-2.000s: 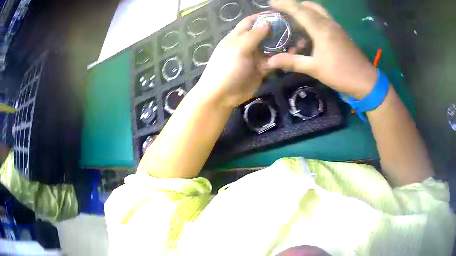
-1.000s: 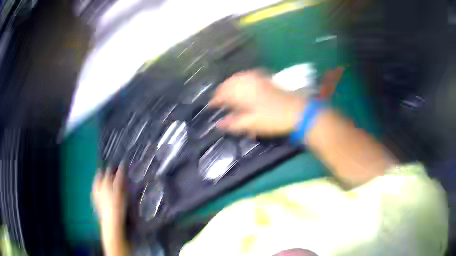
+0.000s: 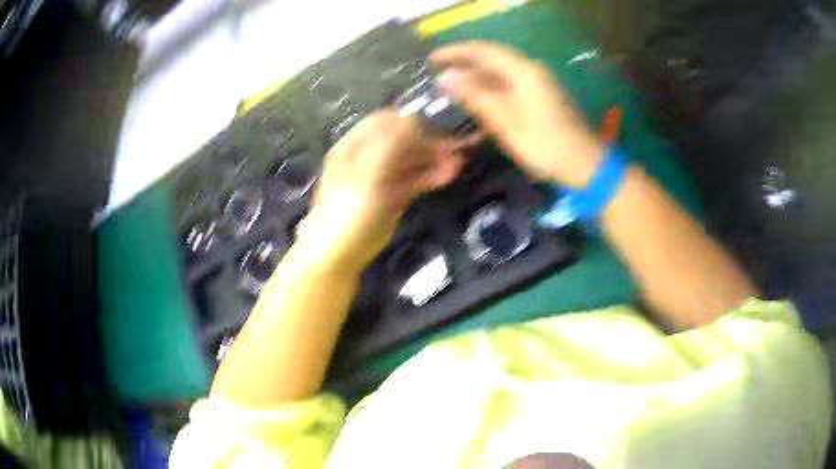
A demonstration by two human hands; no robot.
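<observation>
The black foam tray point(image 3: 458, 316) lies tilted on the green mat, with round silver-rimmed watch parts in its pockets. Two show in the front row: a dark-centred one point(image 3: 498, 234) and one with a bright white reflection point(image 3: 425, 278). My left hand point(image 3: 371, 179) is over the middle of the tray, blurred, with curled fingers. My right hand point(image 3: 522, 110), wearing a blue wrist strap point(image 3: 600, 188), is bent over the tray's upper right. A shiny round watch part point(image 3: 431, 105) shows between my hands; blur hides whether either hand grips it.
White paper sheets point(image 3: 174, 110) and yellow edging point(image 3: 467, 16) lie beyond the tray. An orange stick point(image 3: 611, 125) is by my right wrist. Black gridded trays point(image 3: 55, 302) stand at the left. A yellow-green sleeve point(image 3: 69, 449) shows at the lower left edge.
Two seconds ago both hands held a watch head. They then parted, the left to the tray's left side. Now they are close together over the tray, which appears shifted left and tilted.
</observation>
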